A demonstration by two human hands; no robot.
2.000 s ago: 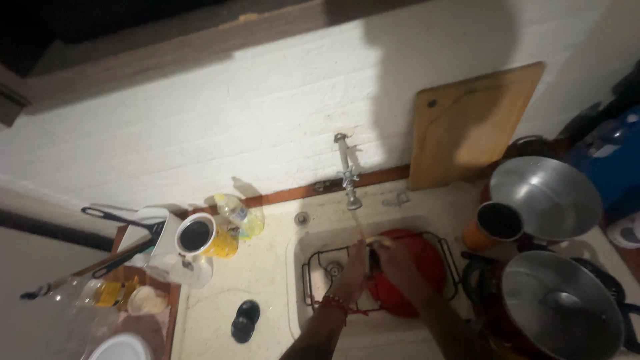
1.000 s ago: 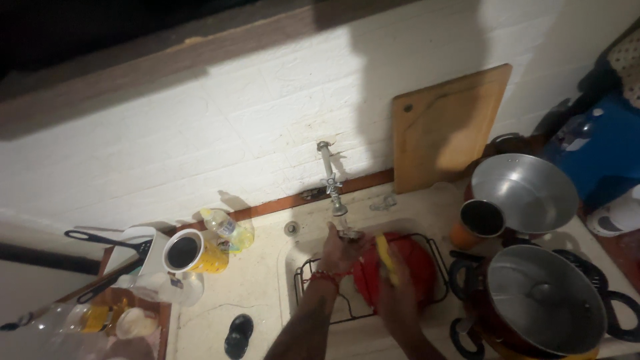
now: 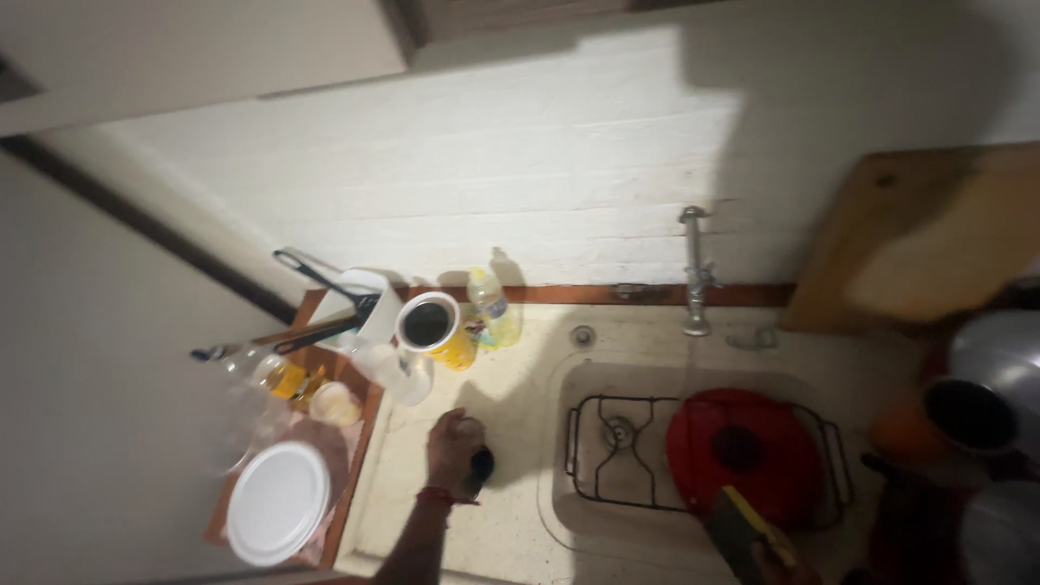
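My left hand is above the counter left of the sink, its fingers curled round a small, pale rounded object that is blurred. Small black round items lie right beside that hand, partly covered by it. At the bottom edge, my right hand grips a yellow and dark green scouring sponge by the lower rim of a red lid. This round lid, with a dark centre, rests on a black wire rack in the sink. A thin stream falls from the metal tap.
Left of the sink stand a yellow cup, a clear bottle with yellowish liquid and a white container holding long-handled utensils. A white round lid lies far left. Metal pots and a wooden cutting board are at the right.
My left hand has moved left from under the tap to the counter. My right hand, with the sponge, has moved down toward the lid's near edge. The view has swung left.
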